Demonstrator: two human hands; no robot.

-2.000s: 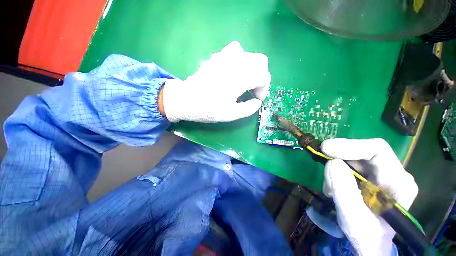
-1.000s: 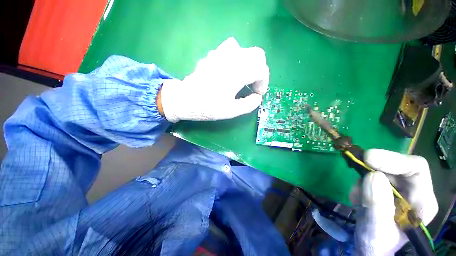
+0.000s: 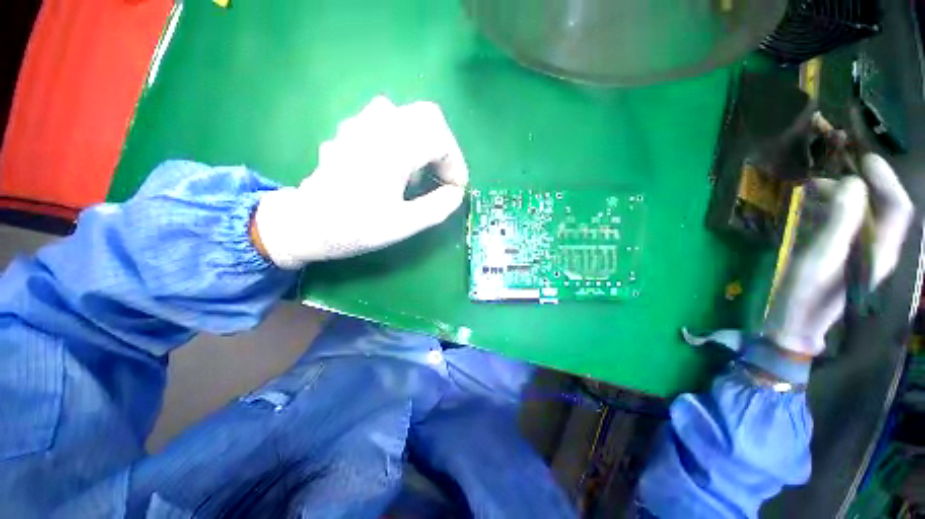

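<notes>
The green circuit board (image 3: pixel 553 245) lies flat on the green mat, its pale connector strip along the near edge. My left hand (image 3: pixel 375 182), in a white glove, is at the board's upper left corner. Its thumb and finger are pinched together, with a thin wire-like line, perhaps solder wire, across the gap between them. My right hand (image 3: pixel 837 243), gloved and blurred, is off the board at the right, around the dark soldering iron (image 3: pixel 864 238). The iron's front end is at the mouth of the dark stand (image 3: pixel 761 152); whether it is inside is unclear.
A yellow-brown sponge (image 3: pixel 763 195) sits in the stand. A large translucent disc or hood (image 3: pixel 619 41) hangs above the mat (image 3: pixel 304 61). A black round fan grille (image 3: pixel 822 25) is at top right. A red surface (image 3: pixel 76 101) lies at left.
My right hand has moved the iron from over the board to the stand at the right. The view has shifted, so the board appears further left. My left hand stays at the board's corner.
</notes>
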